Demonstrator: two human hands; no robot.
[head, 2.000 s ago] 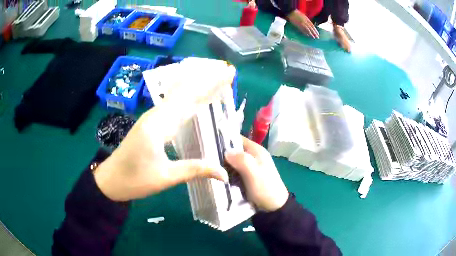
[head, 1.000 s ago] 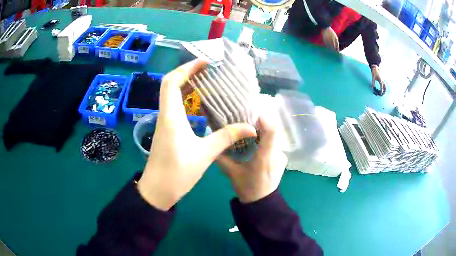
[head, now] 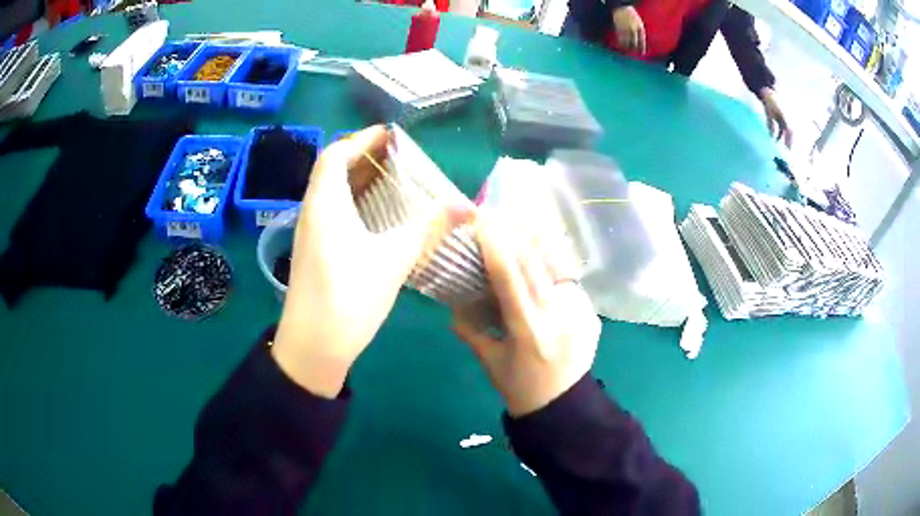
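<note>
A stack of white packaging cards (head: 449,264) is held up over the bench between my two bare hands, its layered edges towards me. My left hand (head: 348,257) grips the stack's left side. A thin yellow rubber band (head: 375,161) shows at the stack's upper left, by my left fingertips. My right hand (head: 535,312) holds the stack's right and lower side. The palms and fingers hide much of the stack.
Blue bins (head: 197,188), a dish of small dark pieces (head: 193,281), a clear tub (head: 272,247) and black straps (head: 76,202) lie left. Banded sleeves (head: 605,217) and card stacks (head: 797,257) lie right. A person's hand (head: 776,114) shows at the far right.
The stack has been turned and tilted, and a rubber band now shows near its upper end. My right hand has shifted to its right side. The view has shifted slightly.
</note>
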